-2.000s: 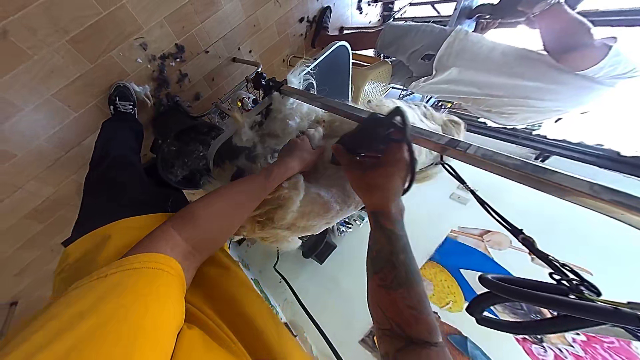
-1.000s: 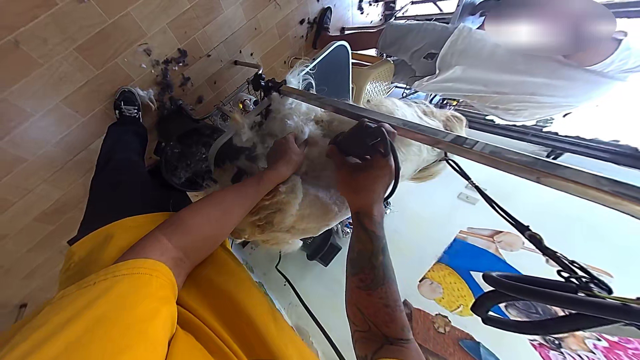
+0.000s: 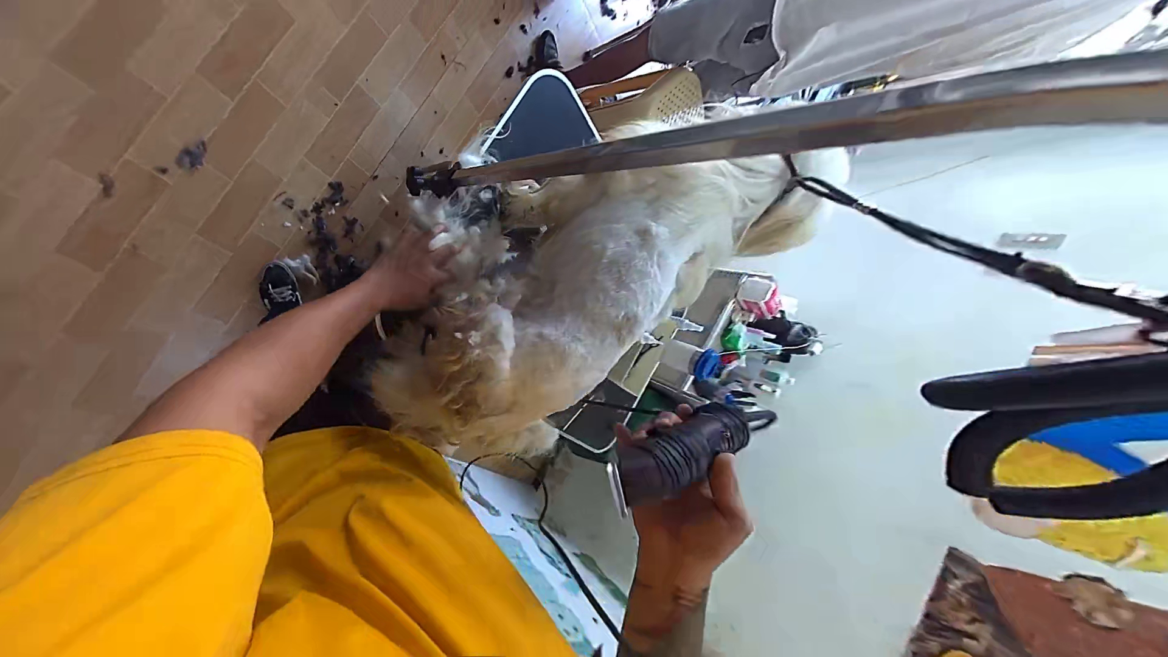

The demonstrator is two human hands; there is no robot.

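A cream-coated dog (image 3: 602, 265) stands beneath a metal grooming arm, its back and side clipped short, with longer tan fur toward the rump. My left hand (image 3: 411, 269) touches loose clumps of cut fur (image 3: 484, 283) at the dog's side. Its fingertips are partly sunk in the fur, so their grip is unclear. In my right hand (image 3: 689, 511) is a dark corded electric clipper (image 3: 675, 456), its body wrapped in ribbed material. The clipper is apart from the dog, off its back, beside the wall.
The metal bar (image 3: 730, 137) crosses above the dog, with a dark tether (image 3: 967, 251) running to it. Bottles and tools crowd a shelf trolley (image 3: 630, 374) beyond the dog. A power cord (image 3: 557, 538) hangs near my right arm. Another person (image 3: 721, 41) is behind the chair (image 3: 648, 96). Dark hair litters the tiled floor.
My right hand has moved off the dog with the clipper, toward the wall side. My left hand has shifted across the loose fur toward the floor side. The view has moved considerably.
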